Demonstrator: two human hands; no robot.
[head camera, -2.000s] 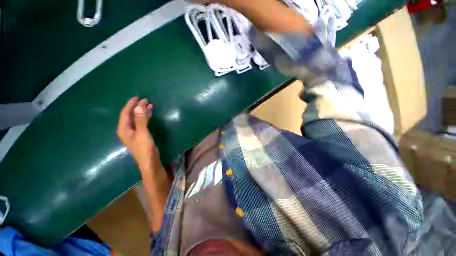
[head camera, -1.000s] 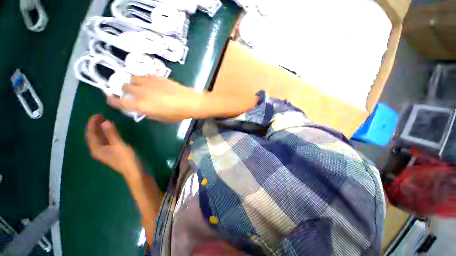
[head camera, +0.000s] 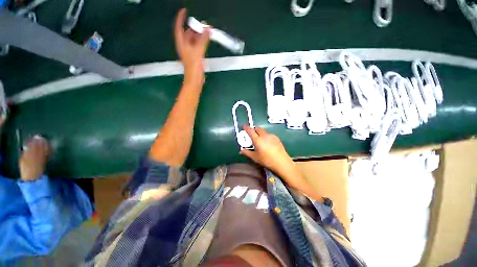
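My left hand (head camera: 192, 46) is over the conveyor belt, beyond the rail, with a blurred white loop unit (head camera: 224, 39) between its fingers; its details are unclear. My right hand (head camera: 265, 149) grips the disc end of a covered unit (head camera: 242, 116) low over the green worktop, loop pointing away from me. More covered units (head camera: 316, 123) lie overlapping in a row to the right, discs toward me.
The conveyor belt (head camera: 261, 26) carries spaced loop units beyond the pale rail (head camera: 157, 68). A grey upright (head camera: 63, 47) crosses upper left. A person's hand (head camera: 34, 159) and blue sleeve are at left. A carton (head camera: 454, 182) holds white parts at lower right.
The view has turned, so the row now lies to the right. My left hand has reached over the belt and holds a unit. My right hand has left the row with one covered unit.
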